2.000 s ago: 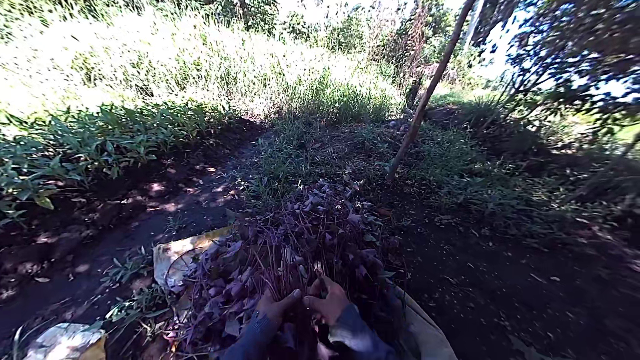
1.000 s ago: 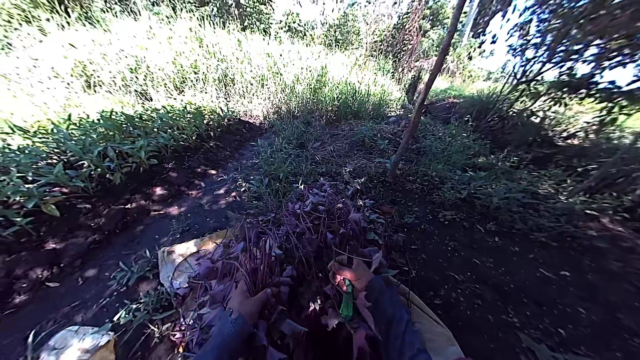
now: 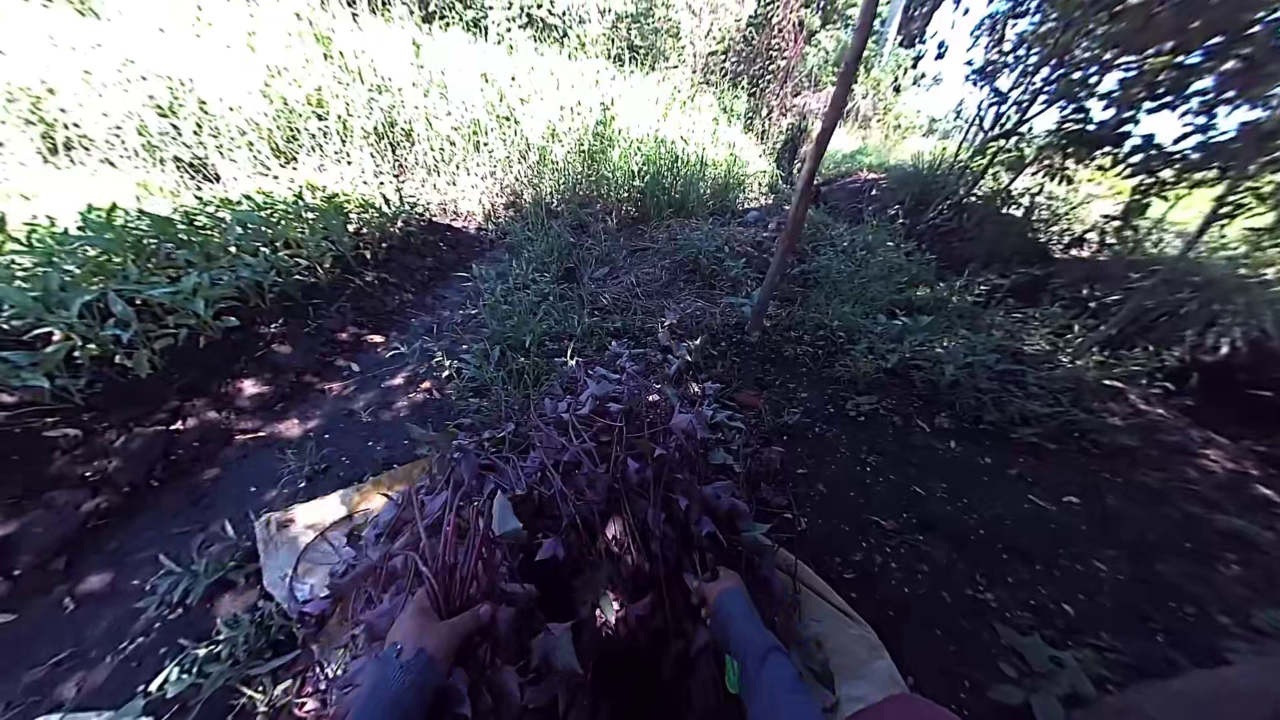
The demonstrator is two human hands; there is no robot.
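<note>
A large heap of purple-leaved vine cuttings [image 3: 600, 460] lies on a pale sack [image 3: 840, 640] on the ground. At the heap's lower left, my left hand [image 3: 432, 628] is closed around a bundle of reddish stems [image 3: 465, 550]. My right hand [image 3: 714, 588] reaches into the leaves at the right side of the heap, its fingertips partly hidden among them; what it grips cannot be told. A small bright green thing [image 3: 732, 674] shows beside the right forearm.
A slanting wooden pole [image 3: 810, 180] stands in the ground beyond the heap. Leafy green plants [image 3: 190, 270] line a dark soil path [image 3: 350, 420] at left. Dark bare soil [image 3: 980, 530] lies at right, with shrubs behind it.
Two seconds ago my hands were close together over the heap; they are now well apart. The right hand has moved right, deeper into the leaves at the heap's edge.
</note>
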